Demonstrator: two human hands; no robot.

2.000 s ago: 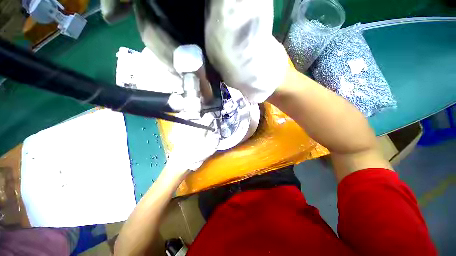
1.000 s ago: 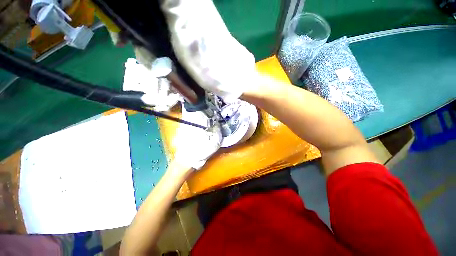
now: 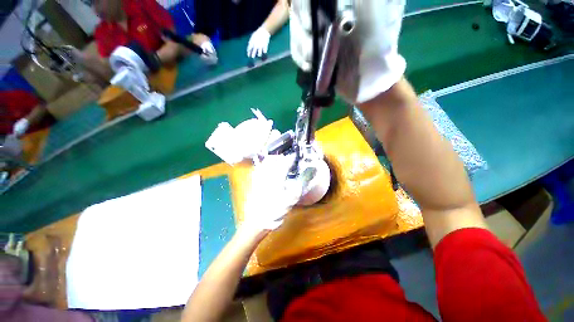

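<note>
The white appliance housing (image 3: pixel 313 182) lies on the orange padded work block (image 3: pixel 327 229), its round end facing up. My left hand (image 3: pixel 272 188), in a white glove, holds the housing at its left side. My right hand (image 3: pixel 362 53), also gloved, is shut around the black-and-silver power screwdriver (image 3: pixel 326 66) above the housing. The driver points down, and its tip is at the round end. Whether it touches a screw cannot be told. The white square base (image 3: pixel 233 139) shows beyond my left hand.
A white sheet (image 3: pixel 135 248) lies left of the block, with tiny screws (image 3: pixel 220 210) beside it. A screw bag (image 3: pixel 454 135) is at the right, partly behind my arm. Other workers' gloved hands (image 3: pixel 258 43) and white units (image 3: pixel 141 94) are across the green belt (image 3: pixel 252 94).
The view has shifted up, bringing workers across the belt into sight. The driver now stands more upright over the housing. My left hand still holds the housing.
</note>
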